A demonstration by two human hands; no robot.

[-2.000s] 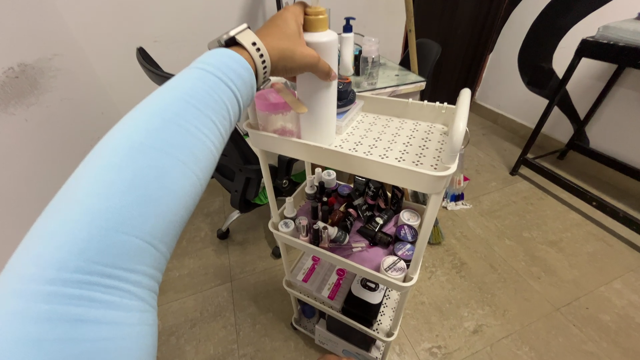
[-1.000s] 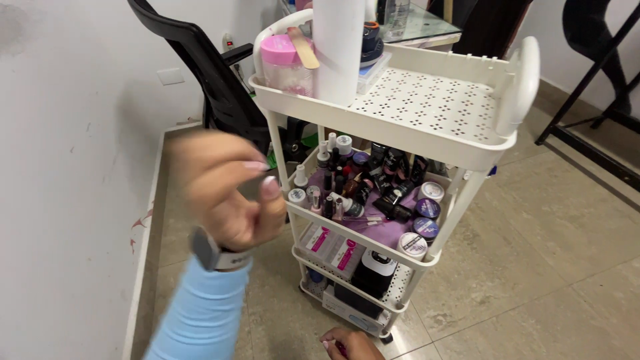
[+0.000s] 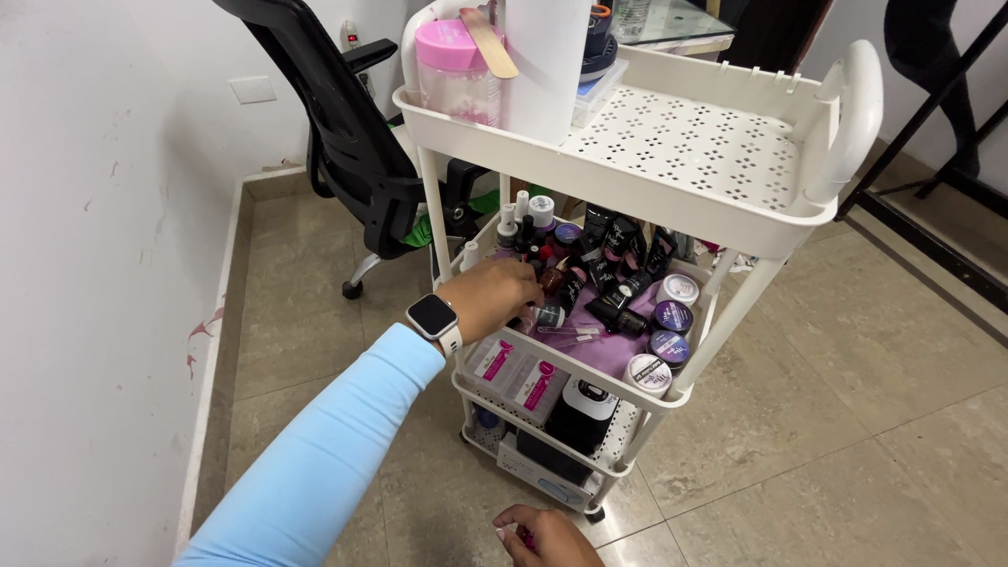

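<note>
My left hand (image 3: 492, 298), with a smartwatch (image 3: 432, 316) on its wrist, reaches into the second tier of a white plastic trolley (image 3: 606, 177), at the near left among nail polish bottles. Its fingertips are hidden, so a grip there cannot be made out. Beside it lie black tubes (image 3: 618, 295) and, along the right, several lidded jars (image 3: 648, 375) on purple cloth. Low in the view, my right hand (image 3: 545, 537) is curled around a small dark pink item (image 3: 526, 539), mostly covered by the fingers. The top tier bears a pink-lidded jar (image 3: 457, 75), a wooden spatula (image 3: 490, 43) and a white bottle (image 3: 546, 71).
A black mesh office chair (image 3: 354, 134) stands behind the trolley at the left, near the wall. Clear boxes (image 3: 512, 378) and a black and white device (image 3: 584, 409) fill the lower tier. A glass table (image 3: 685, 24) is behind, and a black metal frame (image 3: 929, 150) stands at the right.
My left hand has left the white bottle on the top tier and come down to the second tier. My right hand has come into view at the bottom. The view has moved nearer the trolley.
</note>
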